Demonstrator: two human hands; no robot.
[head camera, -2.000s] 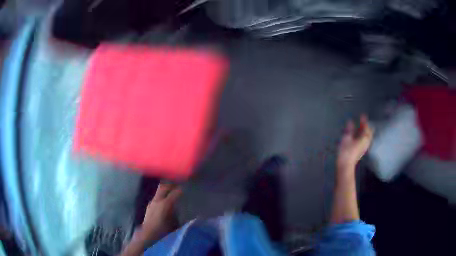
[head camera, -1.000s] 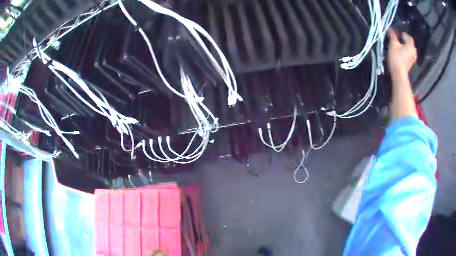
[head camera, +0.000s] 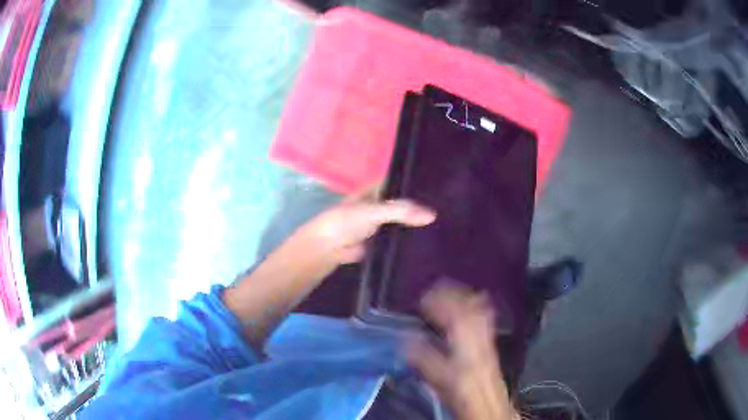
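Dark glossy tablets (head camera: 472, 197) are held together as a small stack in front of me. The top one is dark purple, with a small white label and a thin pale scribble near its far end. My left hand (head camera: 353, 225) grips the stack from the left side, its thumb on the top face. My right hand (head camera: 463, 349) is blurred over the near end of the stack; whether it grips anything cannot be told. A pink-red compartment tray (head camera: 336, 102) lies beyond and below the tablets, partly covered by them.
Blurred white charging cables (head camera: 668, 70) hang at the upper right. A white box (head camera: 718, 295) stands on the floor at the right. Pale blue shelf boards (head camera: 82, 164) and pink trays (head camera: 82, 332) are at the left. A dark shoe (head camera: 558, 279) shows right of the tablets.
The view has turned from the cable rack to the pink tray. My right hand has come down from the cables. My left hand and the tablet stack it holds are now in view.
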